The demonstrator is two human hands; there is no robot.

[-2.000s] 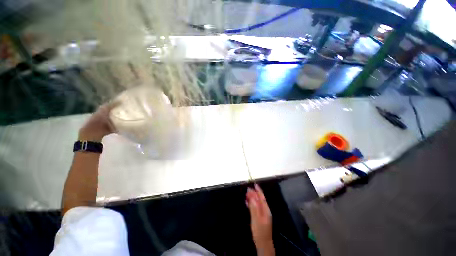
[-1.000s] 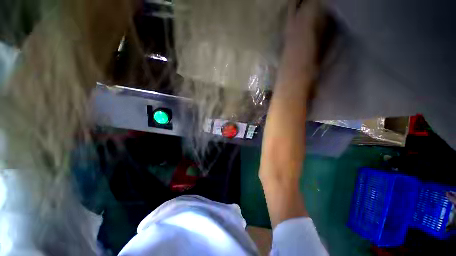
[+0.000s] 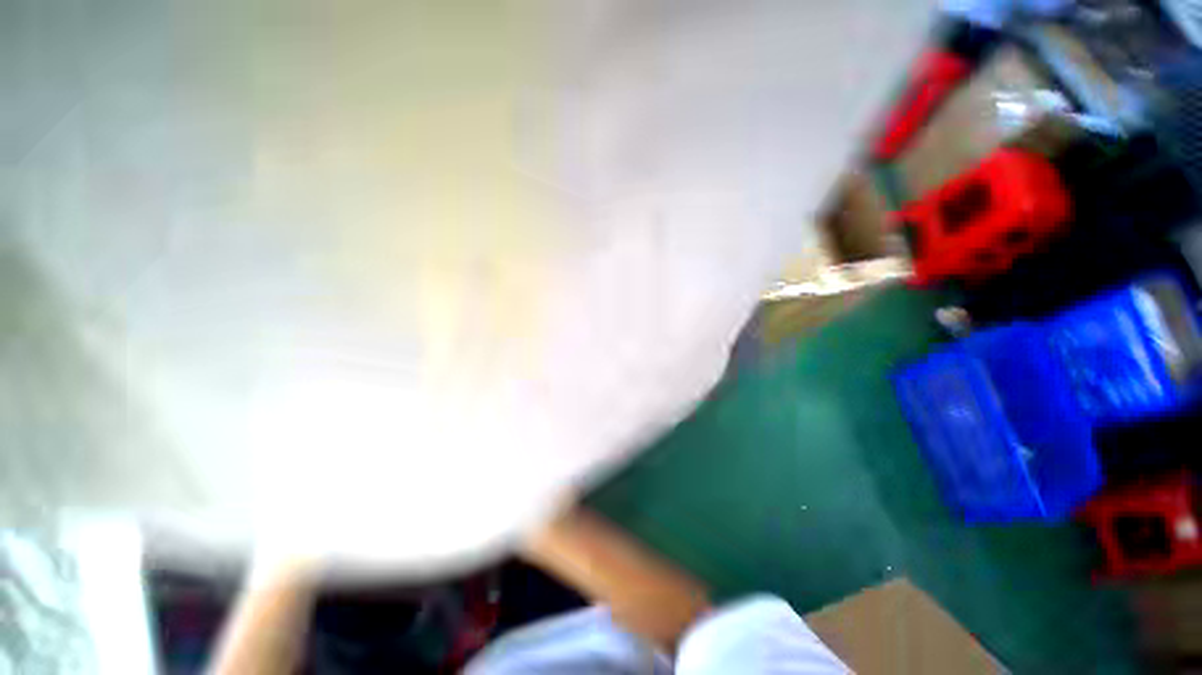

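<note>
A very large, pale, blurred surface [image 3: 396, 330] with a rounded lower edge fills the left and middle of the view, close to the camera. I cannot tell whether it is a held plastic housing or part of the machine. My left hand [image 3: 284, 574] is at its lower edge, blurred and mostly hidden, with the forearm below. My right hand [image 3: 556, 521] meets the same edge further right, its fingers not visible. I cannot make out either grip.
Green floor [image 3: 791, 462] shows to the right. Blue crates [image 3: 989, 422] and a red stool [image 3: 989, 218] stand there, with another red item [image 3: 1147, 528] lower right. A cardboard piece [image 3: 910, 633] is at the bottom. Clear film [image 3: 106, 593] shows lower left.
The view has turned from the bench, past the button panel. The pale surface now covers the panel's former area. My right forearm is lower, and my left forearm shows again.
</note>
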